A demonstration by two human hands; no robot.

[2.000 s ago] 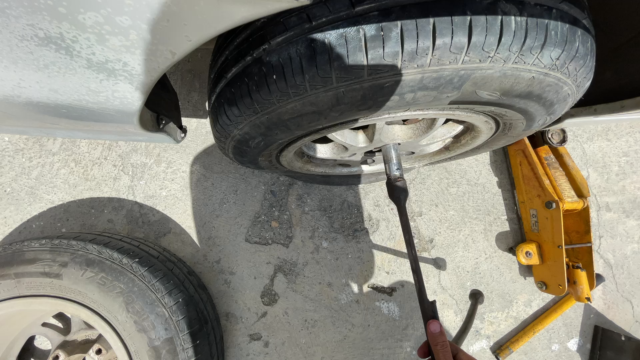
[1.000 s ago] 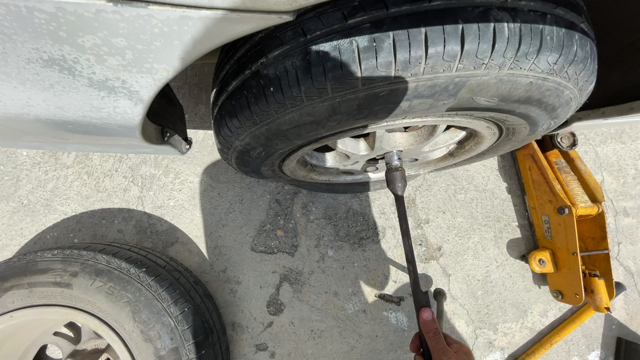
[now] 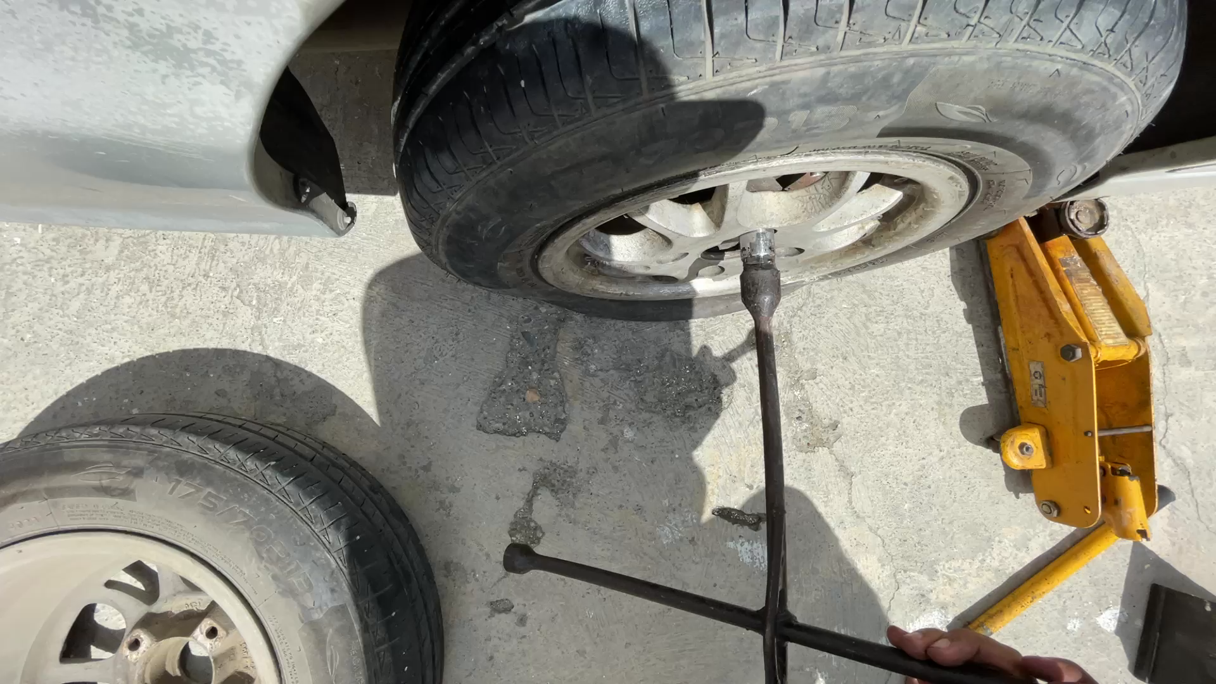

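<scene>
My right hand (image 3: 978,655), at the bottom right edge, is closed around one arm of a black four-way lug wrench (image 3: 665,597). The wrench's long shaft runs up to a shiny socket (image 3: 758,249), which meets the hub area of the mounted car wheel's alloy rim (image 3: 817,214). Another arm of the wrench points left over the concrete, its socket end free. The black tire (image 3: 570,123) of that wheel sits in the wheel arch, partly shaded. My left hand is out of view.
A second wheel (image 3: 285,513) lies flat on the concrete at lower left. A yellow trolley jack (image 3: 1073,380) with its handle (image 3: 1040,579) stands at right. The silver car body (image 3: 142,123) is at upper left, a dark object (image 3: 1178,636) at lower right.
The wrench has turned: its cross arm now reaches out to the left, and my right hand is on an arm farther to the right. The view has shifted.
</scene>
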